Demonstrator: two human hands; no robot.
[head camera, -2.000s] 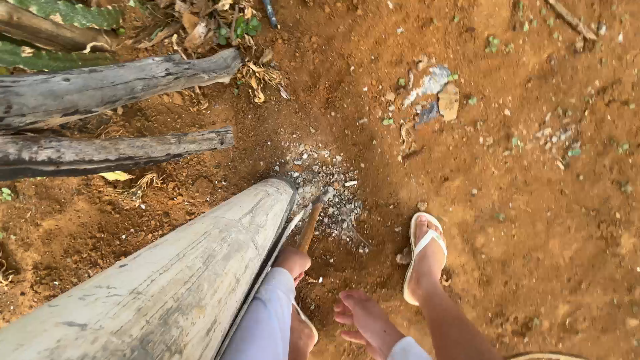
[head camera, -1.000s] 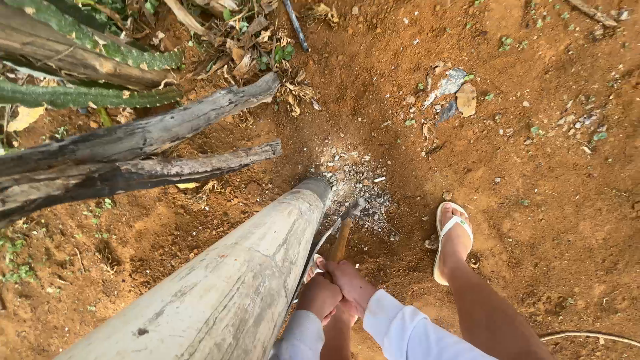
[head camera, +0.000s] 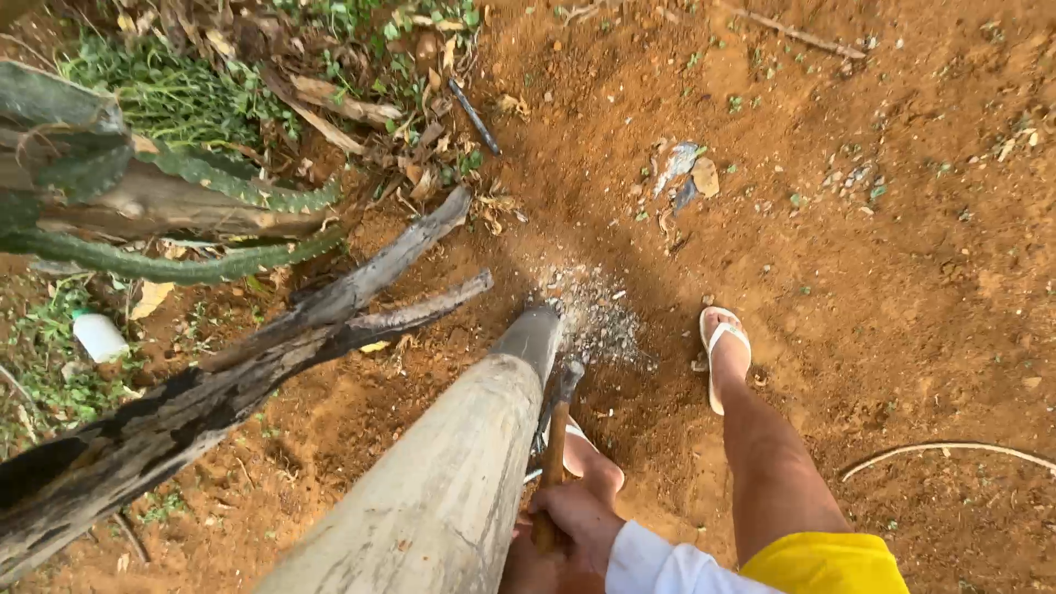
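My right hand (head camera: 577, 524) is closed around the wooden handle of a hammer-like tool (head camera: 554, 462), whose metal head lies beside the post's base, near the rubble. Lower and to the left, my left hand (head camera: 532, 561) is partly hidden behind the handle and the right hand; its exact grip cannot be made out. A thick pale post (head camera: 437, 462), dark at its lower end, slants from the bottom edge to the ground just left of both hands. Grey broken rubble (head camera: 602, 318) is scattered around its foot.
Forked weathered wood (head camera: 239, 371) and a spiny cactus (head camera: 165, 260) are at the left, near a white bottle (head camera: 99, 337). My sandalled foot (head camera: 728, 355) stands right of the rubble. A curved stick (head camera: 949, 447) lies farther right.
Two seconds ago my right hand was apart from the handle, with fingers spread; a second ago both hands were together on it. The view has shifted, showing more ground at the left.
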